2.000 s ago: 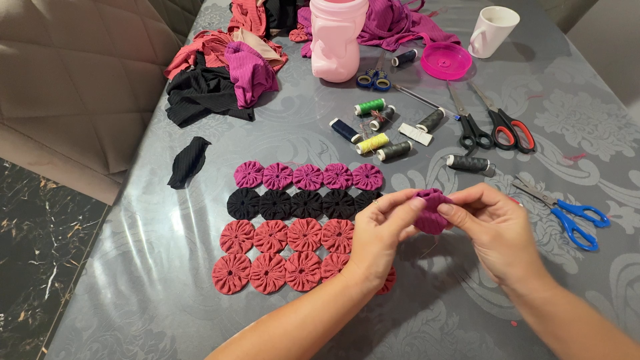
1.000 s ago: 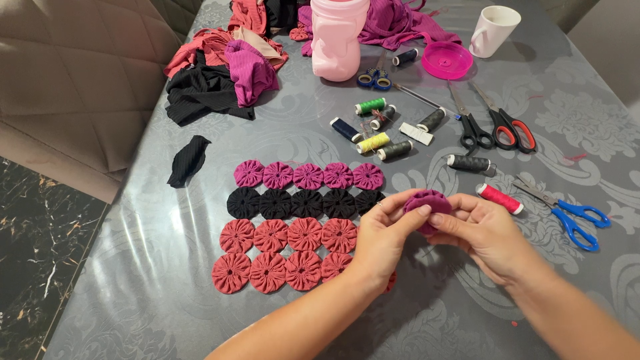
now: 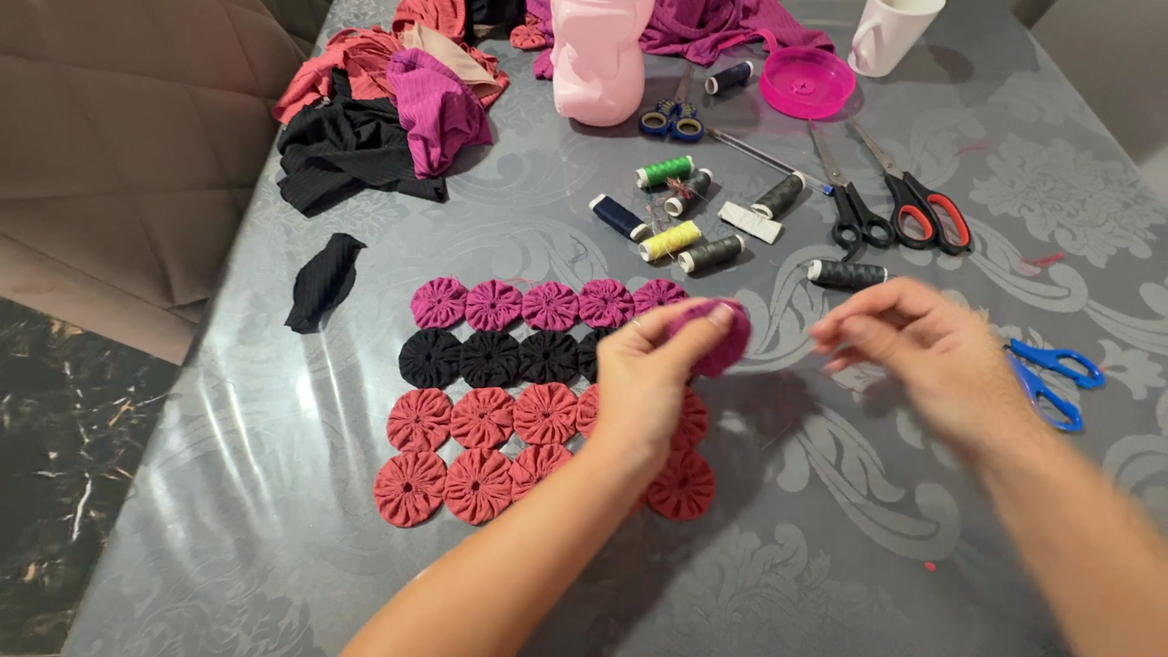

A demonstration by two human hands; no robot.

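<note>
Between the thumb and fingers of my left hand (image 3: 652, 374) is a round piece of purple gathered fabric (image 3: 721, 338). My right hand (image 3: 912, 351), slightly blurred, is raised off to its right; whether a needle or thread is in its fingertips cannot be told. Gathered fabric yo-yos lie in rows under and beside my left arm: a purple row (image 3: 550, 306), a black row (image 3: 489, 359) and two coral rows (image 3: 546, 413), partly hidden by my hand and forearm. A dark thread spool (image 3: 849, 274) lies just beyond my right hand, and blue-handled scissors (image 3: 1058, 365) are partly hidden behind it.
Several thread spools (image 3: 671, 241), a pen (image 3: 766, 160), black scissors (image 3: 853, 214), black-and-red scissors (image 3: 926, 210) and small blue scissors (image 3: 672, 119) lie farther back. Behind are a pink bottle (image 3: 598, 68), pink lid (image 3: 808, 82), white mug (image 3: 890, 36) and fabric scraps (image 3: 365, 151). A black scrap (image 3: 324, 283) lies left.
My right hand has let go of the purple piece and moved to the right, away from my left hand, which still holds it. The red spool seen earlier is now out of sight.
</note>
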